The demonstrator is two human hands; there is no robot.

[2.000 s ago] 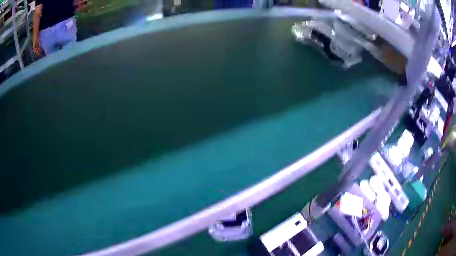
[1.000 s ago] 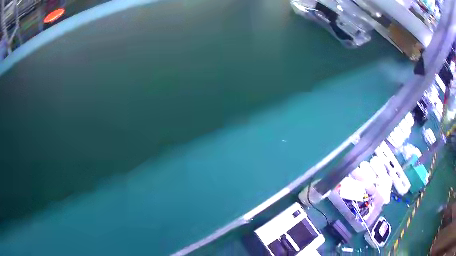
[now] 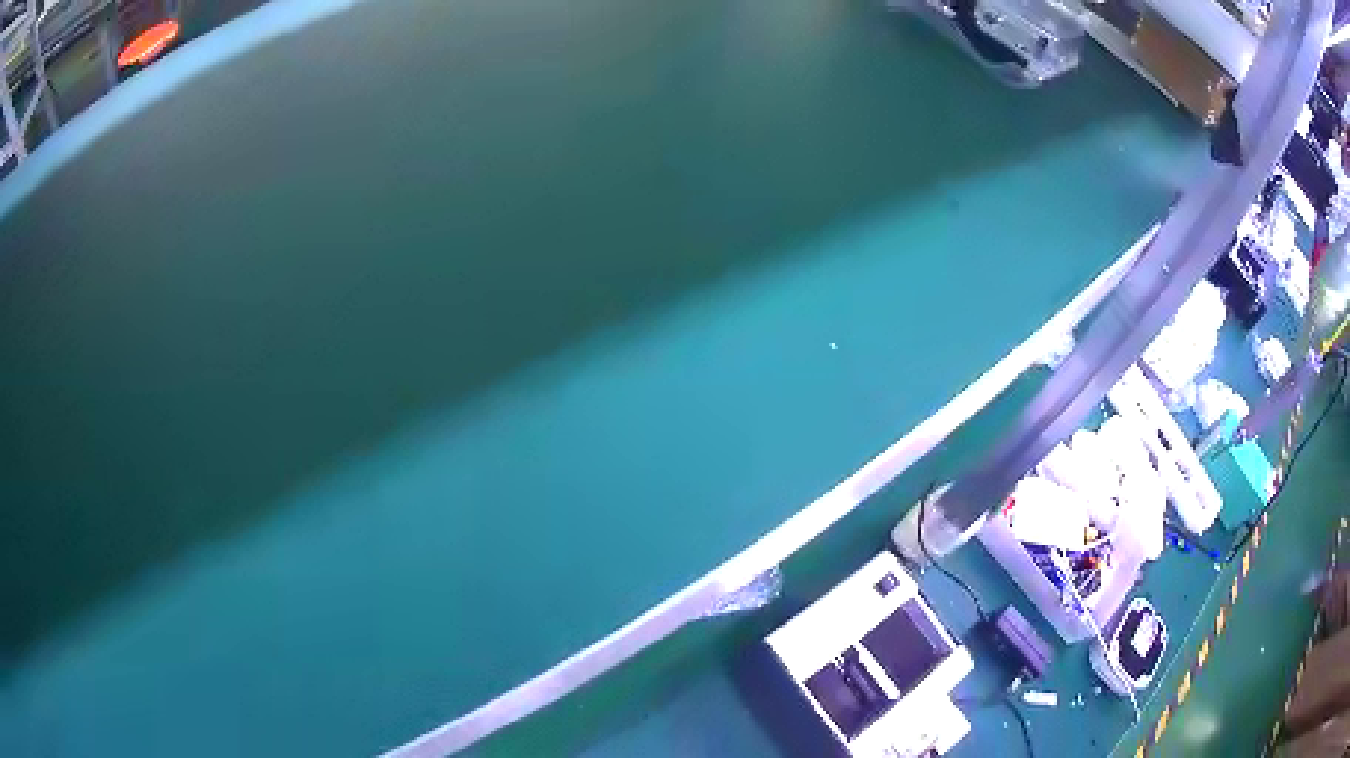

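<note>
No hand is in view. The screw feeder (image 3: pixel 877 652), a white box with a dark open bin and a silver bar across it, stands on the green bench at the bottom, right of centre. Its lower end lies near the picture's bottom edge. A black power switch shows on its white top. A thin black cable (image 3: pixel 948 575) runs on the bench to its right, beside a small dark box (image 3: pixel 1020 640). A clear crinkled plastic bag (image 3: pixel 745 592) shows at the conveyor's edge rail, left of the feeder.
A wide green conveyor (image 3: pixel 592 400) fills the left and middle, with a pale edge rail (image 3: pixel 829 511). A grey post (image 3: pixel 1147 311) slants across the right. A bin of small parts (image 3: pixel 1059 570), a dark-and-white housing (image 3: pixel 1137 646) and a teal box (image 3: pixel 1241 481) sit on the bench. Bagged items lie at the conveyor's top.
The view has turned and shifted, so more of the feeder and bench shows. The bagged items on the conveyor now sit nearer the top edge. The person at the upper left is out of view.
</note>
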